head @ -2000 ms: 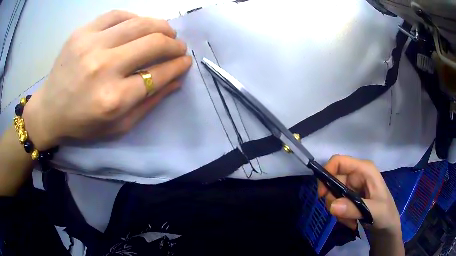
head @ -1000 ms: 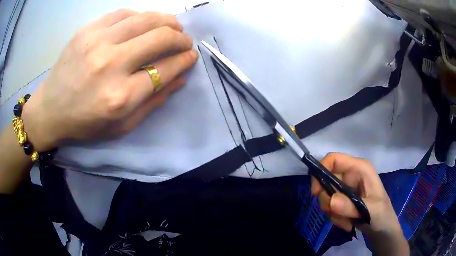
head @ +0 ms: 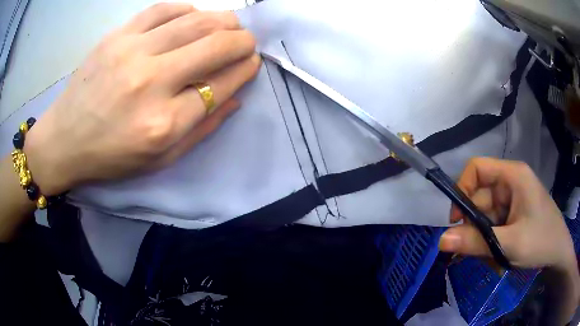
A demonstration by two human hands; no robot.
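A white garment panel (head: 222, 165) lies in front of me, crossed by a curved black contrast strip (head: 343, 181). A dark slit (head: 299, 118) runs between two thin stitch lines and meets the strip near its lower end. My left hand (head: 146, 95), with a gold ring and beaded bracelet, lies flat on the panel left of the slit. My right hand (head: 509, 216) holds the tailor's scissors (head: 375, 125) by the black handles. The blades point up-left and their tip is at the slit's upper end, close to my left fingertips. The lower blade is mostly hidden.
Blue plastic crates (head: 407, 267) stand below the panel's edge at the lower right. Part of a machine (head: 540, 22) shows at the upper right. The pale table (head: 57, 44) shows at the upper left. Dark clothing (head: 273, 274) fills the lower middle.
The scissors and my right hand have moved right, and the blades lie at a flatter angle. My left hand and the panel have shifted slightly up and right.
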